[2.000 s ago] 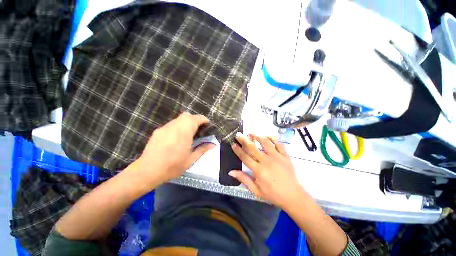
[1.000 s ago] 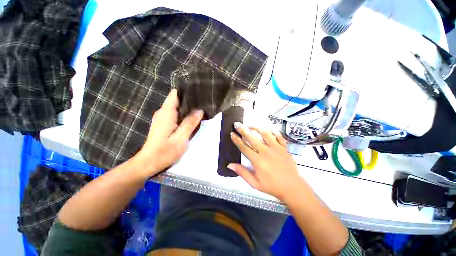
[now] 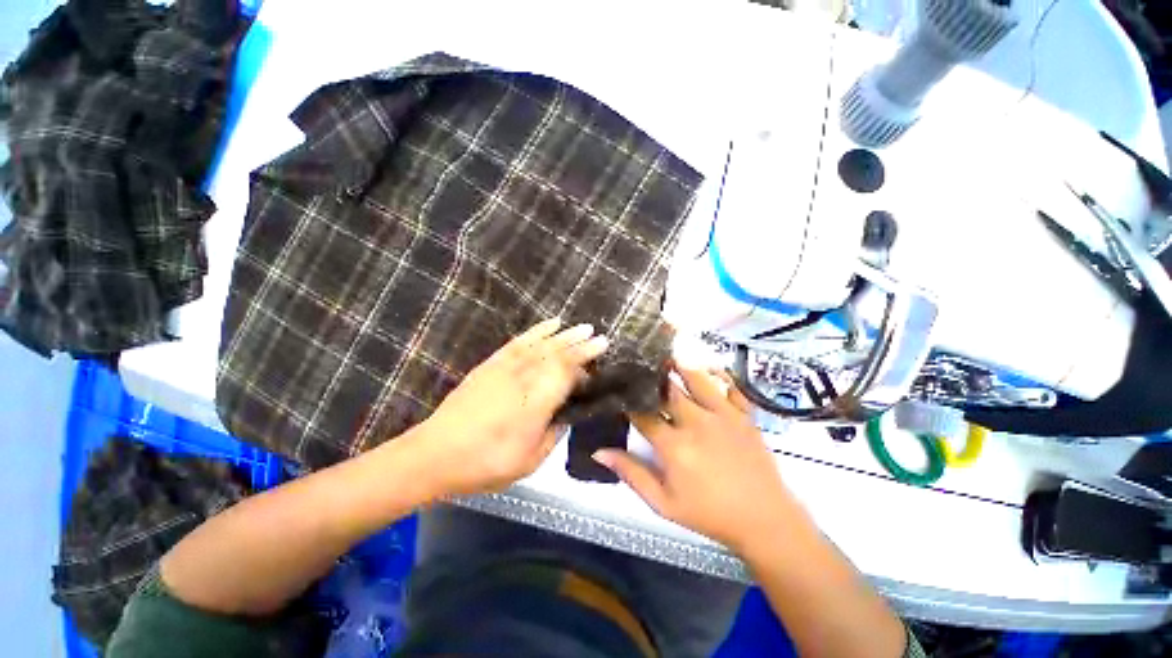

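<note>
A large plaid panel (image 3: 424,244) lies on the white table left of the machine head. My left hand (image 3: 521,399) rests on the panel's lower right corner, fingers at the bunched cloth. My right hand (image 3: 707,450) has its fingertips at the edge of the same bunched corner. A plain dark piece (image 3: 595,450) lies between my hands, its upper end under the plaid cloth. Whether the right fingers also grip the dark piece is hidden. The needle area (image 3: 787,375) is right of my right fingertips.
The white machine head (image 3: 784,231) stands at right with a grey lamp neck (image 3: 900,84). Scissors with green (image 3: 904,453) and yellow handles lie below it. A black box-like item (image 3: 1092,524) is near the right edge. Plaid bundles (image 3: 109,193) heap at left; a blue crate (image 3: 180,424) is below.
My left hand has moved right and down, and the folded-back plaid corner now lies over the dark piece's upper end. My right hand has moved to the corner. The view has shifted slightly.
</note>
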